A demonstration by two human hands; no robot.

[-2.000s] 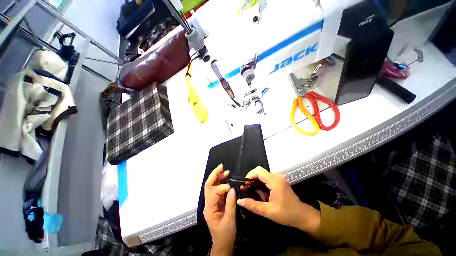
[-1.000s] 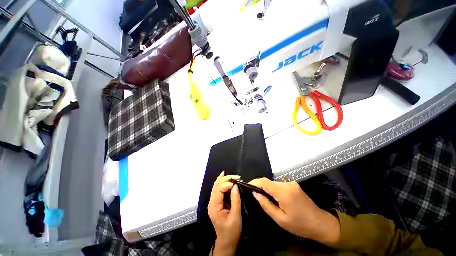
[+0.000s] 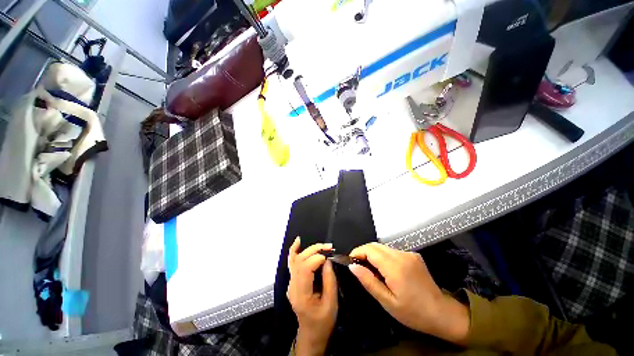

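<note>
The black fabric panel (image 3: 313, 213) lies over the table's front edge, with a long dark strip (image 3: 352, 201) along it that reaches up near the presser foot (image 3: 354, 142). My left hand (image 3: 311, 285) pinches the fabric at the strip's edge between thumb and fingers. My right hand (image 3: 400, 281) is touching or nearly touching it from the right, its fingers closed on small dark snips (image 3: 342, 259) with a bit of metal showing at the fingertips. The snips' body is mostly hidden in the right hand.
Scissors (image 3: 443, 154) with orange-yellow and red loops lie right of the needle, before a dark upright rectangle (image 3: 511, 90). A plaid stack (image 3: 194, 167) and a maroon roll (image 3: 219, 80) are at the left. A yellow-green tag (image 3: 273, 139) hangs beside the white machine head (image 3: 417, 62).
The snips first show clearly one second ago; now their metal part lies flatter between my fingertips. My right hand has shifted slightly. The panel stays nearly in place.
</note>
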